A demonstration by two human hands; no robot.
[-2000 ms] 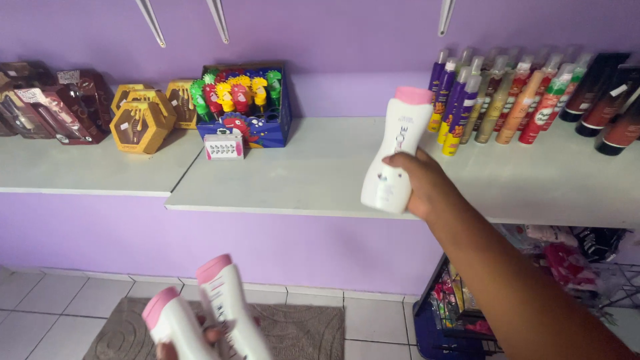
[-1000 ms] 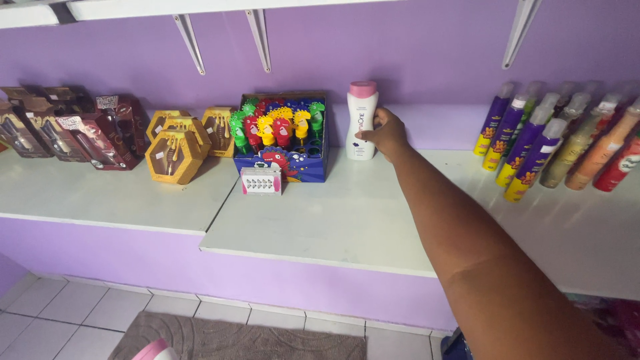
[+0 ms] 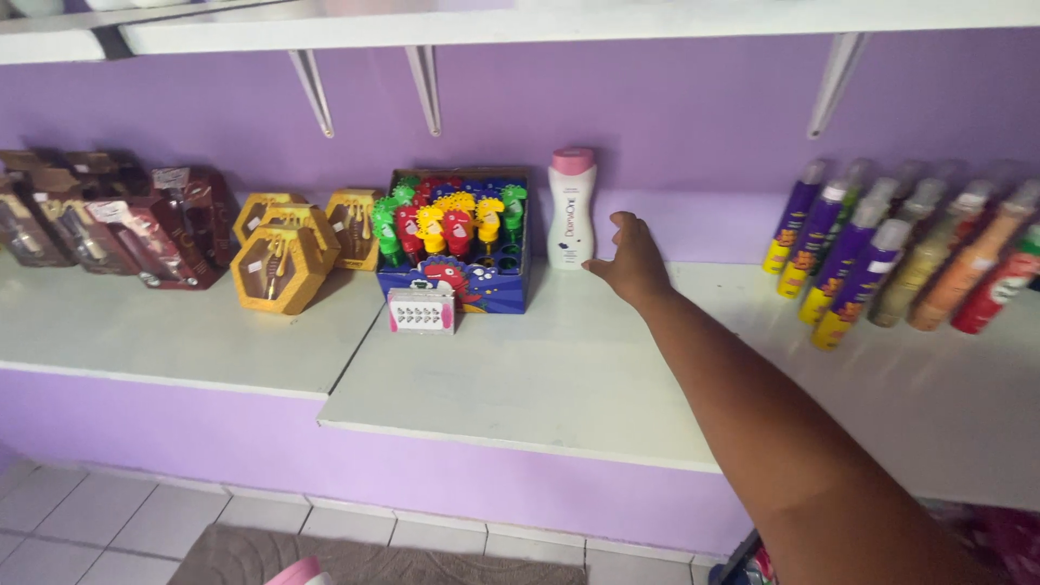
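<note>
A white lotion bottle with a pink cap [image 3: 572,215] stands upright on the white shelf [image 3: 520,382], against the purple wall. Just right of it is my right hand [image 3: 635,258], fingers apart and holding nothing; its thumb is close to the bottle's base, and whether it touches cannot be told. To the bottle's left stands a blue display box [image 3: 487,292] of dinosaur-topped tubes, with a small patterned box [image 3: 421,311] before it. At the bottom edge shows the pink cap of another bottle [image 3: 296,572]. My left hand is out of view.
Yellow hexagonal gift boxes [image 3: 280,268] and dark red and brown boxes [image 3: 166,244] stand on the left. Several spray bottles [image 3: 861,284] are grouped on the right. An upper shelf [image 3: 520,23] on metal brackets overhangs the wall. A grey-brown mat [image 3: 382,561] lies on the tiled floor.
My right hand carried the bottle to the wall beside the display box, then let go of it. My left hand, earlier holding two similar bottles, has dropped out of view.
</note>
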